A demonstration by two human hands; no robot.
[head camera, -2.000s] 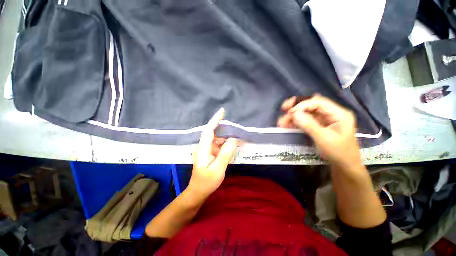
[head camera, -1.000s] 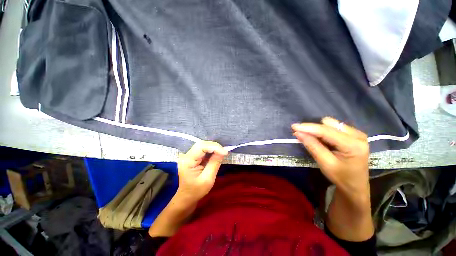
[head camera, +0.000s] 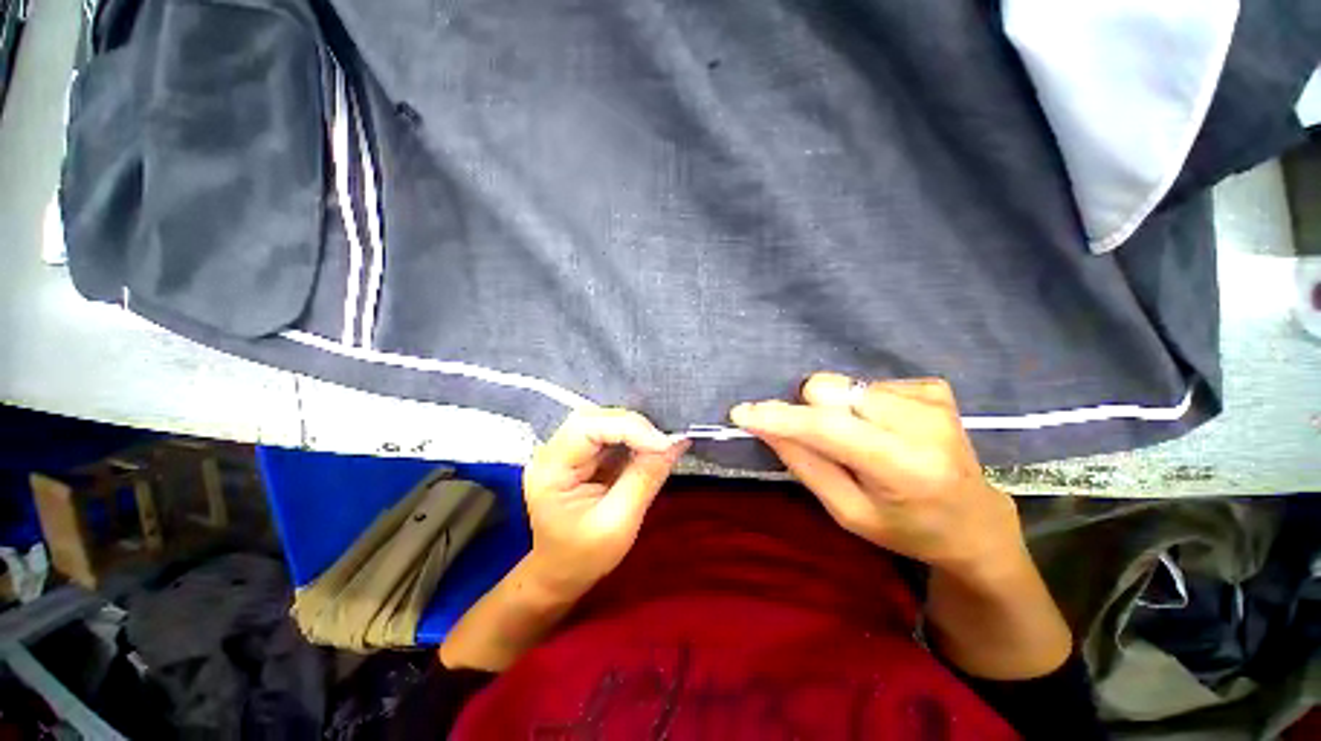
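A dark grey garment (head camera: pixel 623 217) lies spread on the table, with a narrow white binding (head camera: pixel 1079 421) along its hem near the table's front edge. My left hand (head camera: pixel 591 485) pinches the hem between thumb and fingertips. My right hand (head camera: pixel 884 456), with a ring on one finger, is just to its right at the hem, thumb and index fingertips close together on the binding. No needle or thread can be made out between the fingers. A rounded pocket piece (head camera: pixel 217 174) lies at the left beside double white lines. A pale panel (head camera: pixel 1123 109) lies at the upper right.
The white worktable (head camera: pixel 174 369) shows its front edge below the hem. Under it are a blue bin (head camera: pixel 312 507) with folded khaki cloth (head camera: pixel 399 565), a wooden frame (head camera: pixel 94 507) at the left, and khaki and dark garments (head camera: pixel 1145 579) at the lower right.
My right hand has come down and left to the hem, close to my left hand. My left hand keeps its pinch. The view has shifted, and the garment sits slightly further right.
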